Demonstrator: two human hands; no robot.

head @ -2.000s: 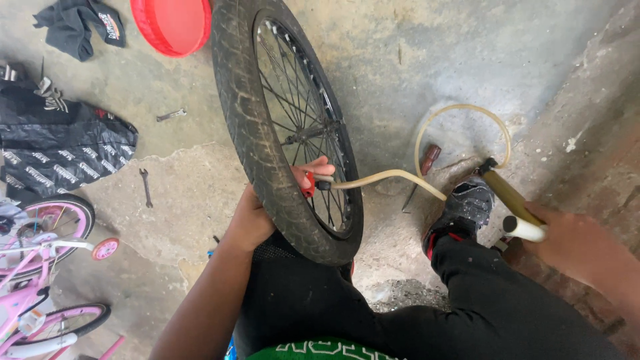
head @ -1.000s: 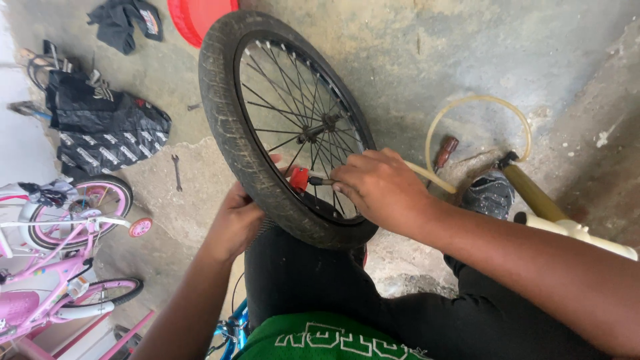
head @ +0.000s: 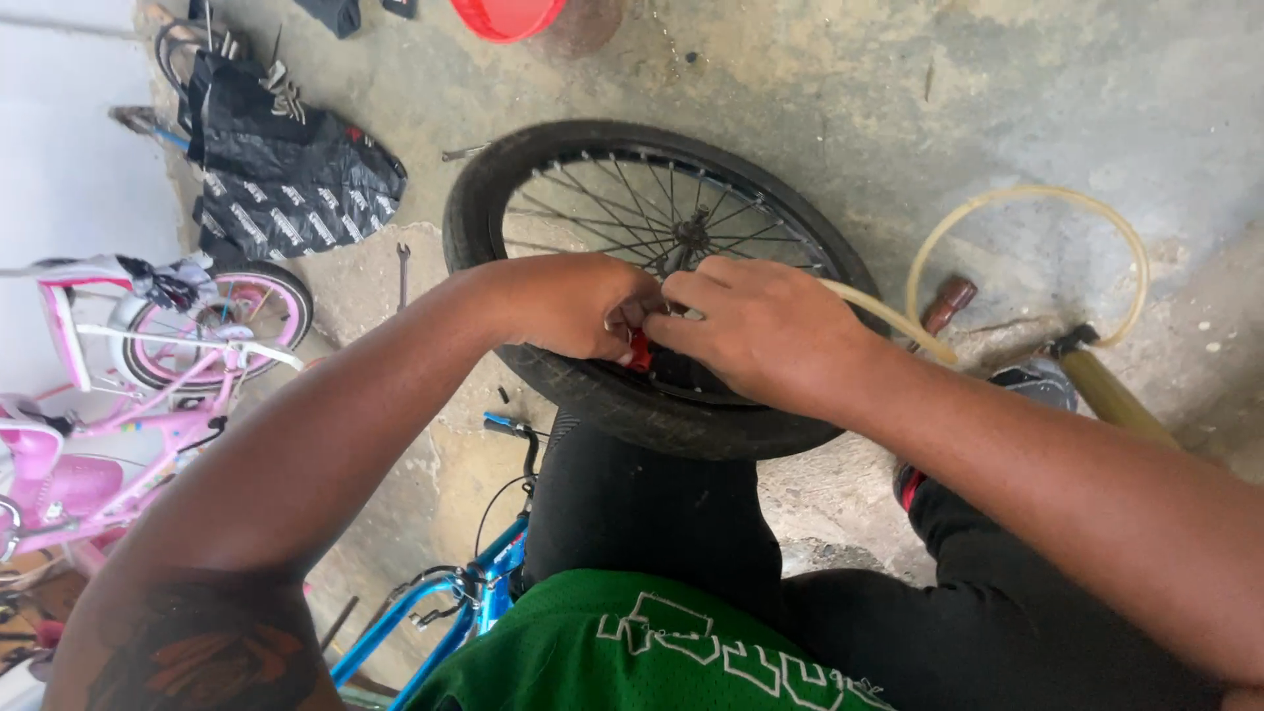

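Note:
A spoked bicycle wheel with a black tyre (head: 632, 434) lies tilted over my knee. Inside its near rim, my left hand (head: 583, 306) pinches a red pump head (head: 640, 353) with its fingertips. My right hand (head: 765, 326) meets it from the other side, its fingers curled at the hose end of the pump head; what they grip is mostly hidden. A yellowish hose (head: 1032, 190) runs from behind my right hand, loops on the floor and joins a floor pump (head: 1111, 390) beside my shoe.
A screwdriver with a brown handle (head: 950, 301) lies near the hose. A wrench (head: 403, 272), a black patterned bag (head: 296, 178) and a pink bicycle (head: 168, 425) are at the left. A blue bicycle frame (head: 484, 583) stands by my leg, and a red basin (head: 509, 15) lies beyond the wheel.
My right hand has gone from the pump handle to the pump head. My left hand has moved from the tyre's outer side to inside the rim. The wheel has tipped flatter.

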